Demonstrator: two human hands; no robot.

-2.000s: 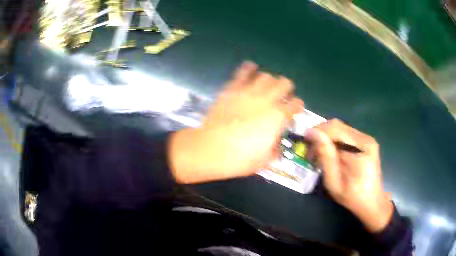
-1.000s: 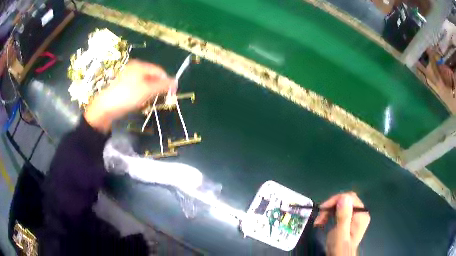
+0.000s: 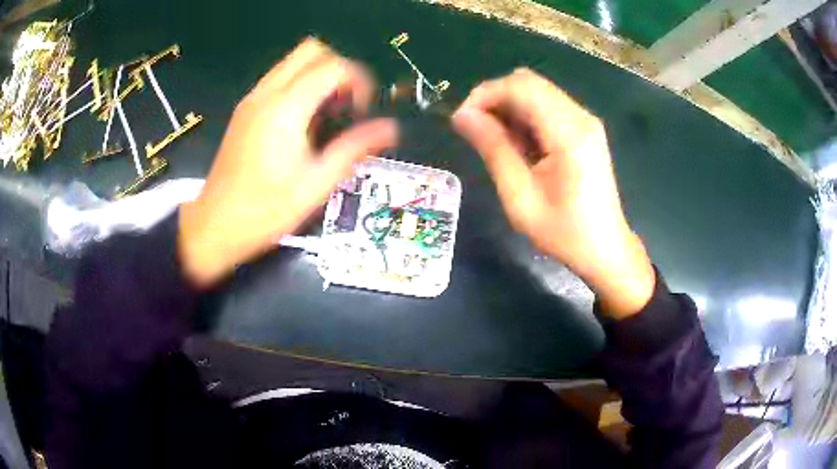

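Observation:
The open white socket housing (image 3: 341, 266) lies on the bench in front of me, with a green circuit board and thin wires inside. Its white cord leaves at the left. A small wired contact assembly (image 3: 420, 70), with gold ends, shows above the housing between my hands. My left hand (image 3: 266, 160) is raised left of it, fingers curled and blurred; its grip cannot be made out. My right hand (image 3: 555, 169) is at the right, thumb and index fingertips pinched at the assembly's near end. The slim black tool is not visible.
A heap of wired brass assemblies (image 3: 32, 92) lies at the far left, with loose ladder-shaped ones (image 3: 133, 114) beside it. Clear plastic wrapping (image 3: 110, 215) lies at the left. The cream edge rail (image 3: 587, 41) and green conveyor are beyond the bench.
My left hand has come from the brass heap to above the housing. My right hand has risen and moved left, without the black tool in view. The camera view has turned, and the housing sits nearer the middle.

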